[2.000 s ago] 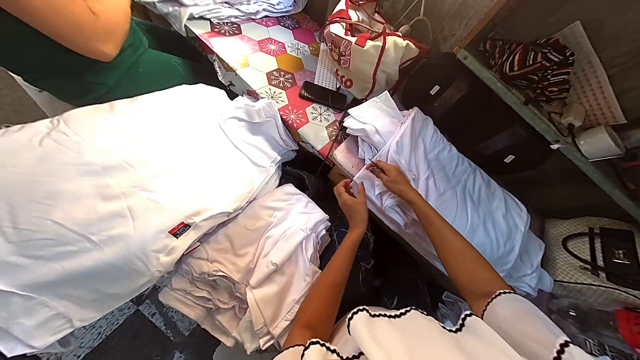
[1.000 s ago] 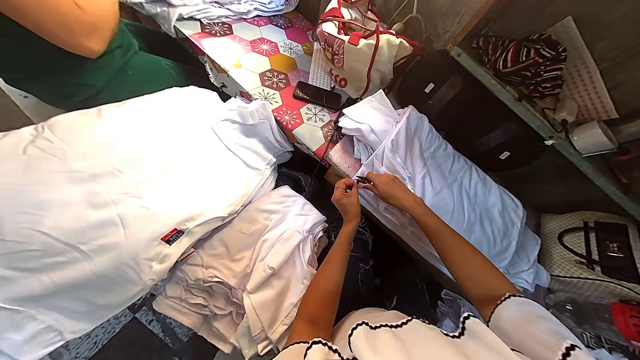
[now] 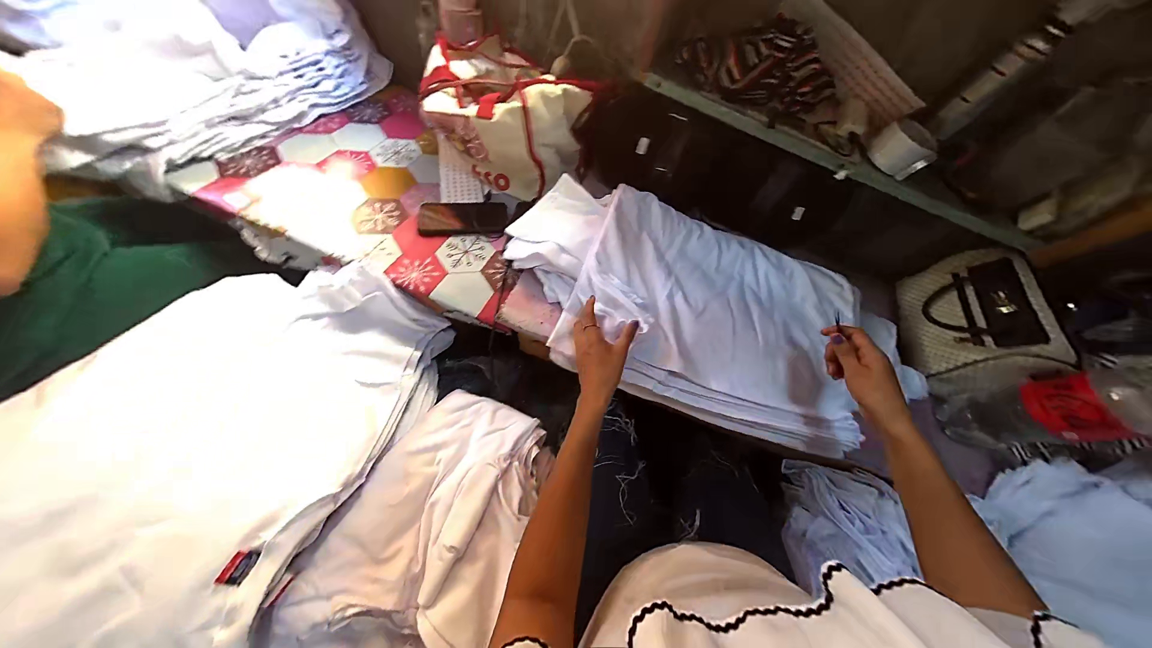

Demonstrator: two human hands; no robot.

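A stack of folded white garments (image 3: 720, 297) lies on the table in front of me. My left hand (image 3: 601, 346) rests at its near left edge, thumb and fingers spread on the top cloth, gripping nothing that I can see. Off to the right, over the stack's right end, my right hand (image 3: 855, 364) is closed around a small dark pointed tool (image 3: 838, 320), perhaps thread snips; most of it is hidden in the fingers. More white garments (image 3: 180, 432), one with a red and dark label, spread out at the left, beside a rumpled white pile (image 3: 450, 504).
A phone (image 3: 463, 219) lies on the patterned tablecloth (image 3: 378, 180) near a cream and red bag (image 3: 513, 126). Another white stack (image 3: 234, 81) is at the back left, close to a person in green (image 3: 117, 270). At right are a woven handbag (image 3: 981, 310) and a plastic bottle (image 3: 1035, 405).
My hands were together at the stack's near left edge; now my right hand has moved away to the right with the dark tool. My left hand has spread its fingers on the cloth.
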